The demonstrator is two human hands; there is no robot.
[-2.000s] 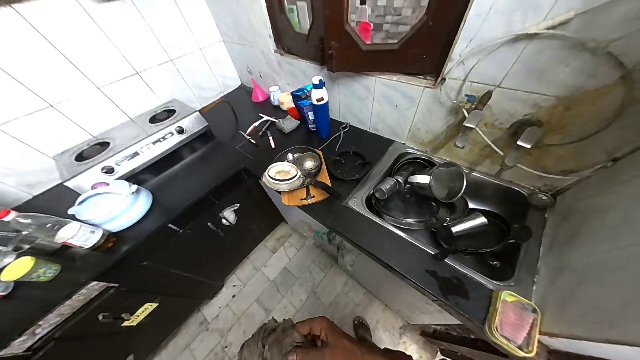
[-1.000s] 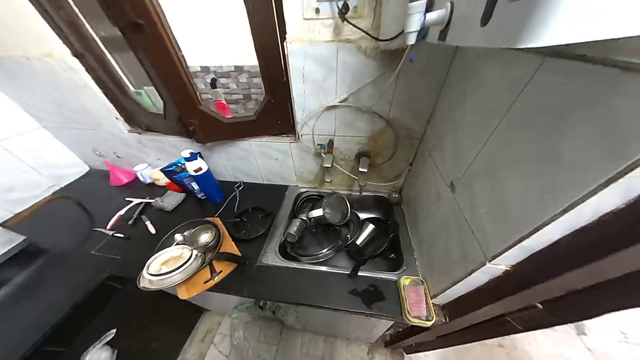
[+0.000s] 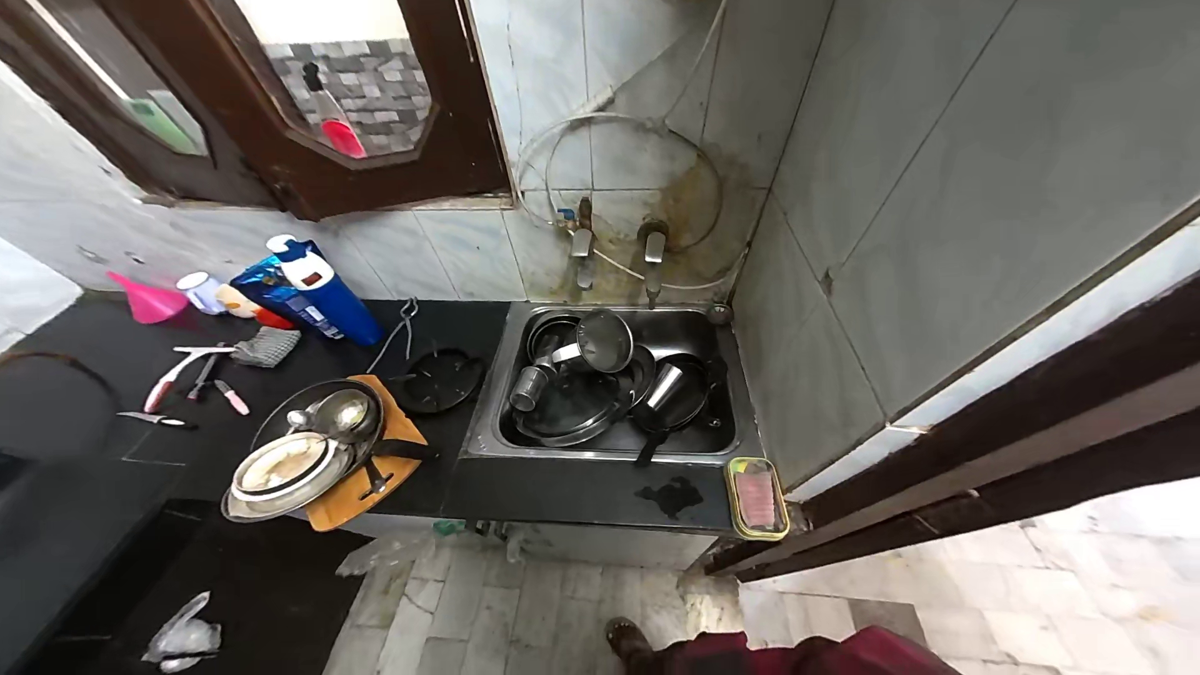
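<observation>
Neither of my hands shows in the head view now. At the bottom edge are a dark red garment [image 3: 806,653] and part of a foot [image 3: 628,637]. A stainless steel sink [image 3: 483,422] holds steel plates [image 3: 572,408], a steel mug [image 3: 605,341], a ribbed tumbler [image 3: 531,387], a steel tumbler [image 3: 664,386] and a dark pan [image 3: 689,408]. Left of it, a stack of used dishes [image 3: 281,466] with a ladle [image 3: 347,412] rests partly over a wooden board [image 3: 352,492]. A pink sponge [image 3: 756,500] lies in a rectangular container [image 3: 733,506] at the counter's right corner.
Two taps [image 3: 582,244] stand above the sink. A black burner grate [image 3: 441,380] lies left of it. Farther left are a blue bottle [image 3: 337,305], a pink funnel [image 3: 150,298], a scrub brush [image 3: 267,348] and a knife [image 3: 155,419]. A doorway frame [image 3: 937,473] is on the right.
The view has swung right and closer to the sink. The hand with a grey cloth, seen at the bottom two seconds ago, is out of view.
</observation>
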